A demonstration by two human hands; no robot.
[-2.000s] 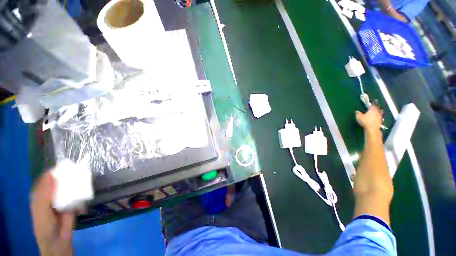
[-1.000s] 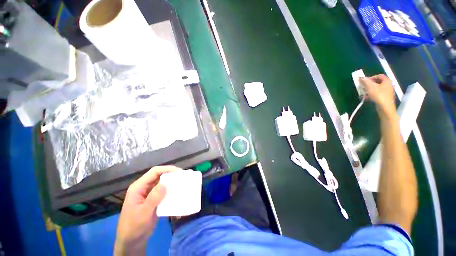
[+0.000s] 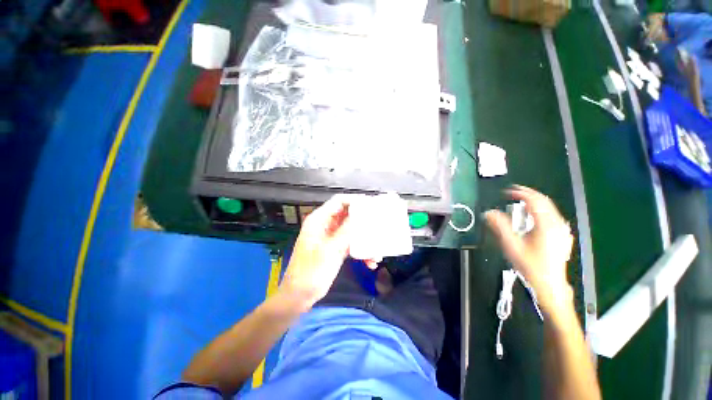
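My left hand holds a palm-sized white block over the front edge of the machine base; no pins or cable show on it. My right hand is over the dark green conveyor, thumb and fingers spread around a white adapter. The hand partly hides the adapter, and whether it is gripped cannot be told. A coiled white cable lies below this hand. Another white block lies on the conveyor above it.
Clear film covers the machine base, with green buttons at its front corners. A white ring lies beside it. A white channel strip, blue basket and brown box are right. A person's blue sleeve shows top right.
The view has swung, centring the machine. My left hand still holds the white block, now at the machine's front edge. My right hand has come nearer, from beside the channel strip to the adapters.
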